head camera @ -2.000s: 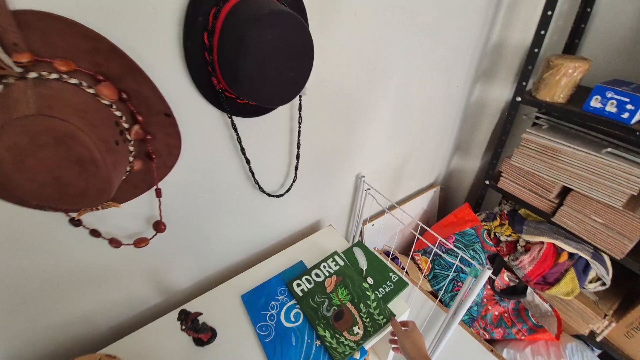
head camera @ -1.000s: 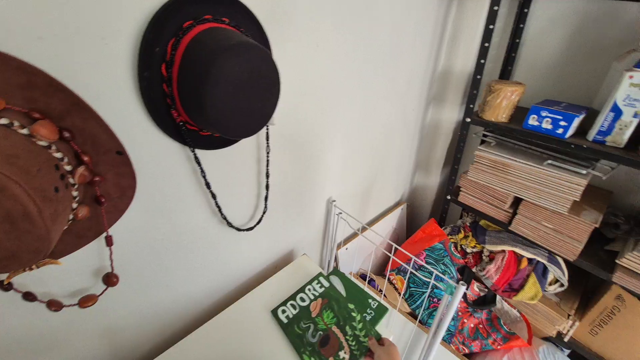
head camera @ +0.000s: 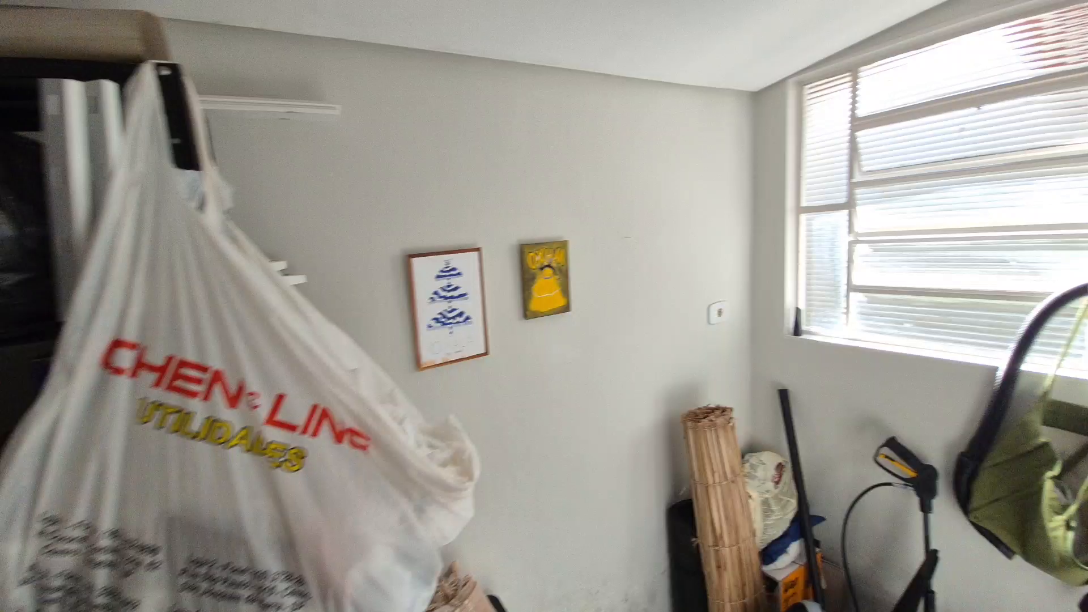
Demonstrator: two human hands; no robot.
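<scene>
Neither of my hands shows in the head view, so what they hold is hidden. Large at the left hangs a white plastic bag point(head camera: 229, 425) with red, yellow and black print, from a dark shelf frame. On the grey wall are a framed print point(head camera: 449, 308) with blue and white tiered shapes and, to its right, a small canvas point(head camera: 546, 280) with a yellow figure on a dark ground.
A rolled straw mat point(head camera: 721, 510) leans in the corner beside a black pole point(head camera: 801, 497). To the right stand a pressure washer gun point(head camera: 909, 472) and a green fabric seat point(head camera: 1033, 484) with a black curved frame, below a louvred window point(head camera: 952, 187).
The view has swung far away from the hats, the wire rack and the green painted canvas, which a hand was touching earlier. That hand is out of view.
</scene>
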